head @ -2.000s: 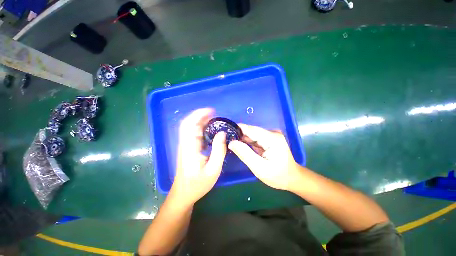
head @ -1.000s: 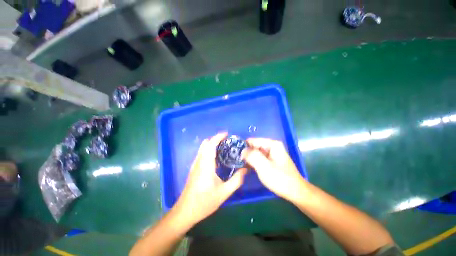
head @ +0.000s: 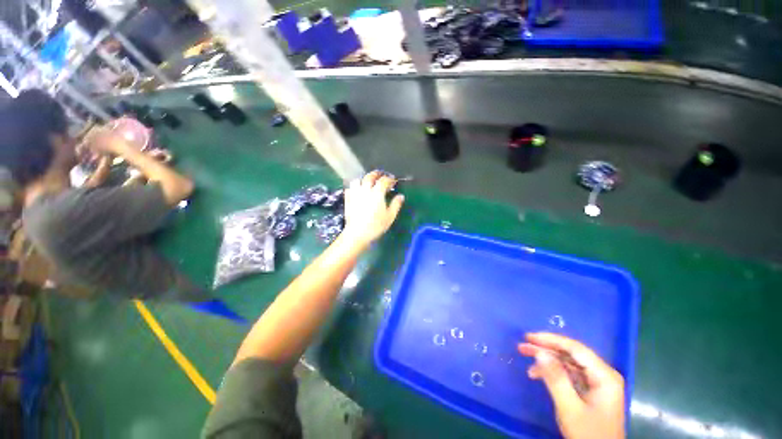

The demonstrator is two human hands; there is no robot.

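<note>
My left hand [head: 370,208] reaches to the foot of the pale post, its fingers over a motor unit [head: 385,178] that they partly hide; its grip is unclear. My right hand [head: 579,386] is over the right part of the blue tray [head: 394,339], fingers curled with the thumb near them. Something thin and dark may lie in its fingers, too blurred to tell. Several thin washers [head: 457,333] lie scattered in the tray. More motor units [head: 329,226] lie in a curved cluster left of my left hand, touching a clear bag of washers [head: 246,246].
The pale post [head: 296,103] stands behind my left hand. Black housings [head: 442,140] and a motor unit with a white connector [head: 598,176] stand along the far strip. A person [head: 103,214] at far left handles a pink round part [head: 130,135]. A blue bin [head: 596,24] is beyond.
The view has swung left. The motor unit that both hands held over the tray is gone from there. My left hand has moved far left to the post; my right hand stays over the tray.
</note>
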